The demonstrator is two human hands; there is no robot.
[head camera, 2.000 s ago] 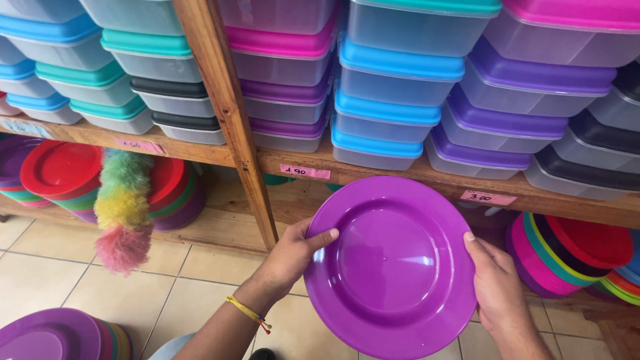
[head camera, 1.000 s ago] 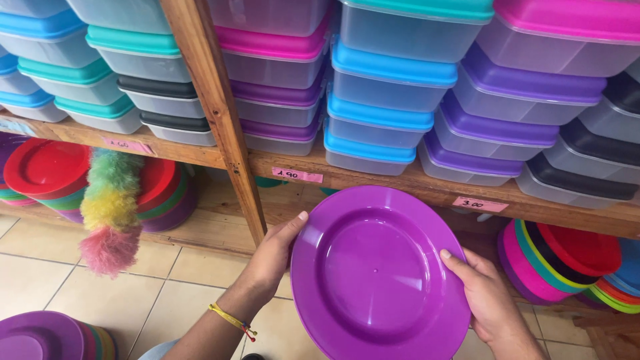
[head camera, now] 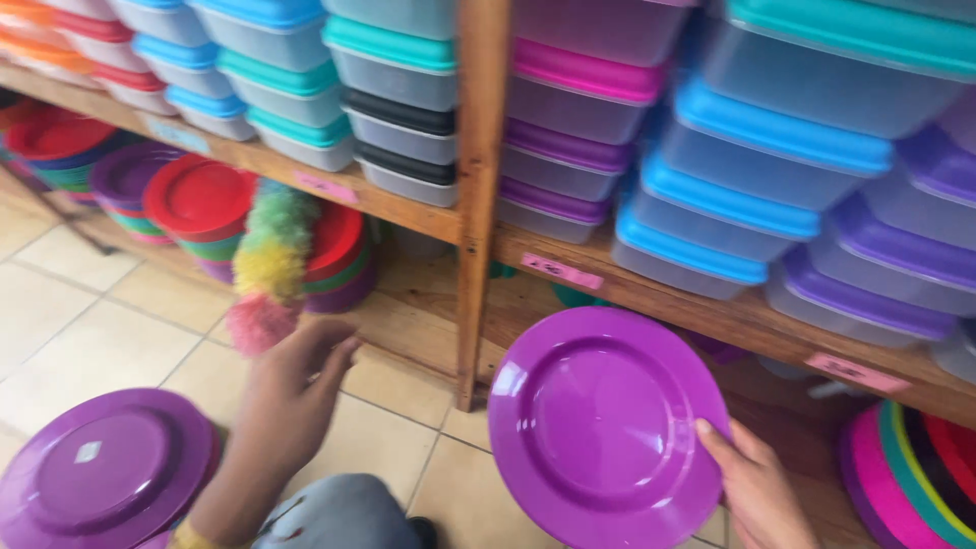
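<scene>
A purple plastic plate is gripped at its right rim by my right hand, thumb on the upper face. My left hand is off the plate, blurred, with fingers partly curled and nothing visible in them. It is just below and beside the pink end of a rainbow-coloured fluffy duster that hangs from the shelf; whether they touch I cannot tell. At the lower left, a stack of plates stands on the floor, topped by an upturned purple plate with a small sticker.
Wooden shelving holds stacked plastic containers with coloured lids. Beneath its board are stacks of round red-topped plasticware and more colourful round pieces at the right. A knee in jeans is over the tiled floor.
My left hand has let go of the plate's left rim and moved left, near the duster. My right hand still holds the plate. The view has swung left.
</scene>
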